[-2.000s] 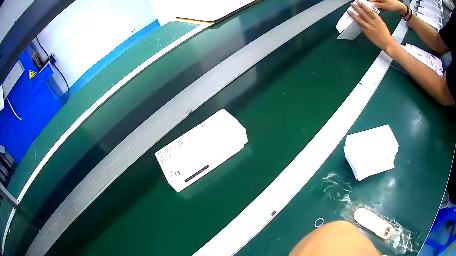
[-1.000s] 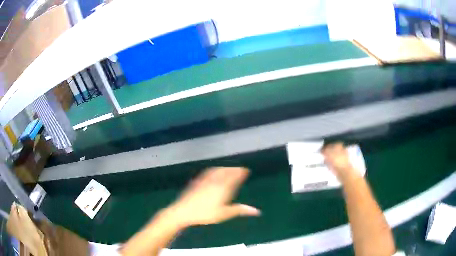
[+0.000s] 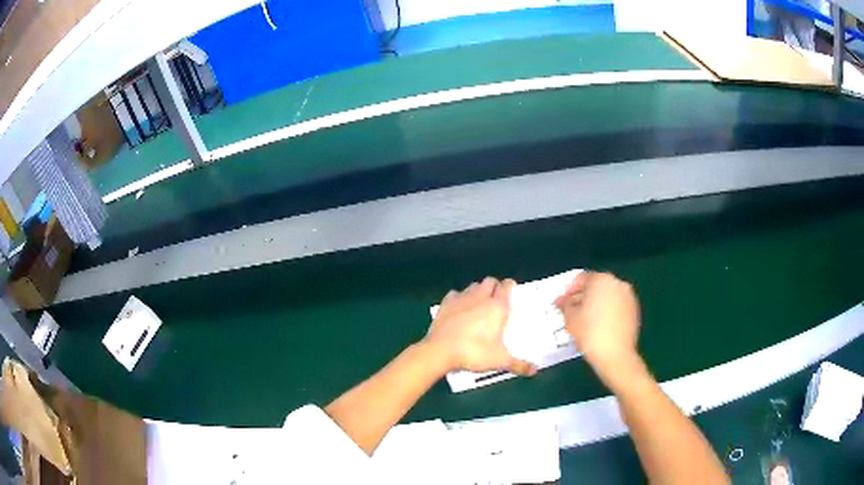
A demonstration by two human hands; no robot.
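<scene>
A white retail box (image 3: 481, 379) lies on the dark green belt in front of me, largely covered by my hands. My left hand (image 3: 477, 327) grips its left part, with the fingers over the top and the thumb near the front edge. My right hand (image 3: 603, 318) is at the right part, fingers bent against a white panel (image 3: 538, 320) between the two hands. What my right fingertips hold is too blurred to tell. A dark slot shows on the box's near side.
Other white boxes lie on the belt at left (image 3: 132, 333). A torn brown carton (image 3: 102, 443) stands at the lower left. White flat cartons (image 3: 502, 453) lie at the near edge. A leaflet stack (image 3: 834, 402) and a small ring (image 3: 736, 454) are at right.
My left hand has moved right from above the belt onto the box. My right hand stays at the box, which now sits further left in view. The other worker's hands left view earlier.
</scene>
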